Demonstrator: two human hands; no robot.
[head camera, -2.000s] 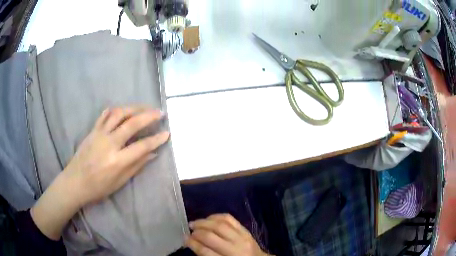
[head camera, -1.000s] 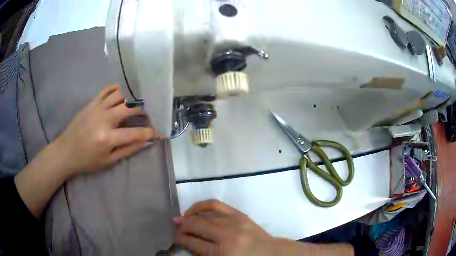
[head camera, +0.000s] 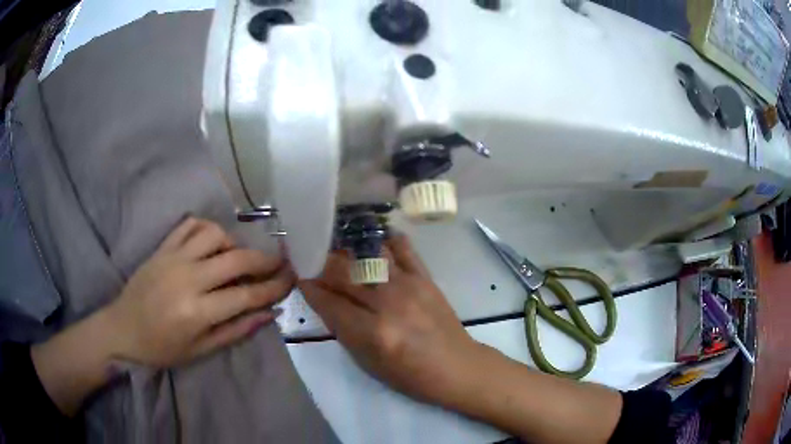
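The large grey-brown garment piece lies under and left of the white sewing machine head. My left hand is on the cloth, fingers bent together at its right edge, just below the head. My right hand is right of it, palm down, reaching up under the head and a cream-knobbed tension dial. Its fingertips come close to those of my left hand and are partly hidden, so its grip does not show. The needle and presser foot are hidden by the head.
Green-handled scissors lie on the machine bed, right of my right hand, blades pointing up-left. The white machine arm spans the top. A small tool tray is at the right edge. Bluish cloth lies at far left.
My right hand has moved up from the cloth's lower edge to beneath the head, beside my left hand. My left hand has moved slightly down. The cloth's lower right edge now slants away, uncovering more table.
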